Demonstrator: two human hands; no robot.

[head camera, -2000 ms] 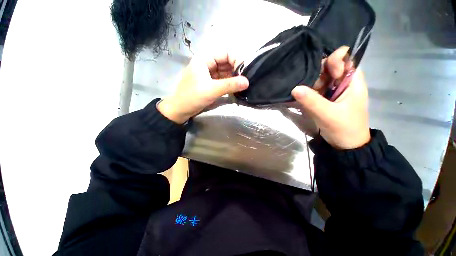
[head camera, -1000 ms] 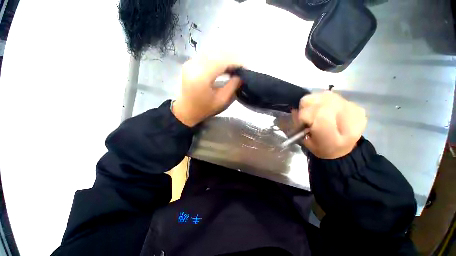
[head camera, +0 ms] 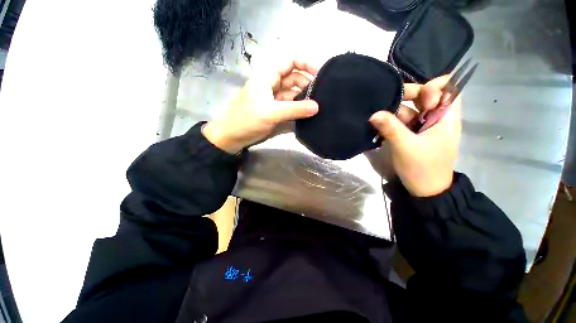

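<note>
A black zippered pouch [head camera: 351, 104] is held up over the metal tabletop, one broad face towards me, with zipper teeth showing along its left and right edges. My left hand [head camera: 262, 107] grips its left edge, thumb on the front face, fingers behind. My right hand [head camera: 423, 135] pinches its right edge with the thumb in front. The same right hand also holds thread snips [head camera: 446, 101] with pinkish-red handles. Their two silver blades point up and right, apart and away from the pouch.
Another black pouch [head camera: 434, 41] lies at the upper right, with more black cases behind it at the top edge. A tangled heap of black thread waste [head camera: 189, 31] is at the upper left. Dark thread bits lie beside it. The sheet-metal tabletop [head camera: 309, 186] has a front edge near my body.
The pouch was open with its inside showing, then seen narrow and blurred; now its broad outer face is towards me. The snips have swung from pointing down-left to pointing up-right.
</note>
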